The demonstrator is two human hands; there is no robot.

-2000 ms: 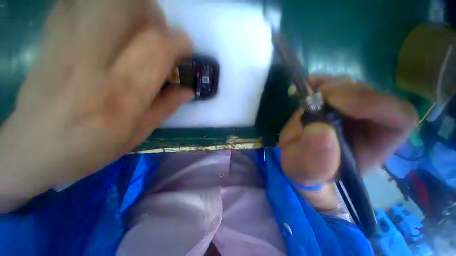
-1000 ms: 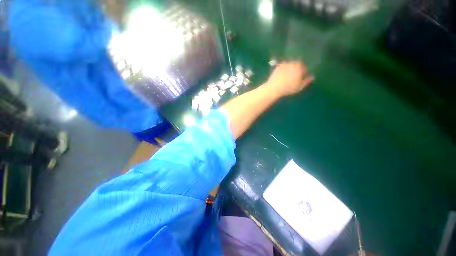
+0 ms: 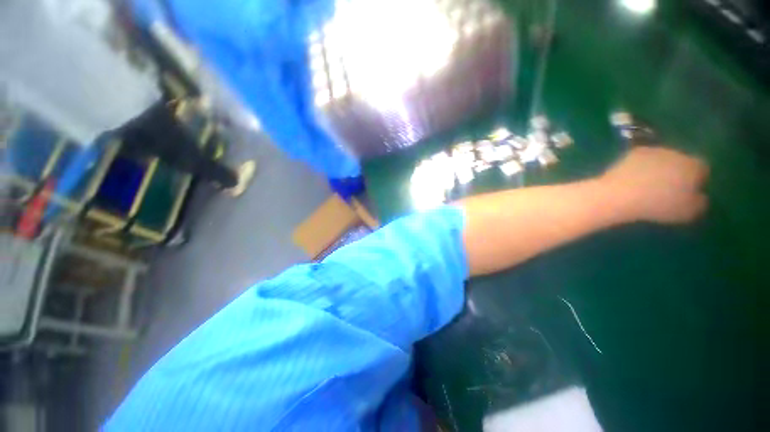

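My left hand (image 3: 658, 186) is stretched out over the green bench at the right, blurred, its fingers curled and their tips hidden. A small dark and silvery piece (image 3: 629, 126) lies just beyond the hand; I cannot tell if the fingers touch it. Loose silvery-white square pieces (image 3: 494, 156) are scattered on the bench beyond my forearm. The white foam pad (image 3: 544, 413) is cut off by the bottom edge. My right hand is out of the picture.
A tall shiny tray stack (image 3: 473, 76) stands beyond the loose pieces, beside another person's blue sleeve (image 3: 270, 76). A brown cardboard box (image 3: 325, 226) is below the bench. A thin pale strand (image 3: 580, 323) lies on the bench. Racks (image 3: 127, 198) and a person's shoe (image 3: 244, 178) are at the left.
The view has swung left, so the pad has slid to the bottom edge and more floor shows. My left hand still reaches over the bench. My right hand, seen earlier with the soldering iron, is gone from view.
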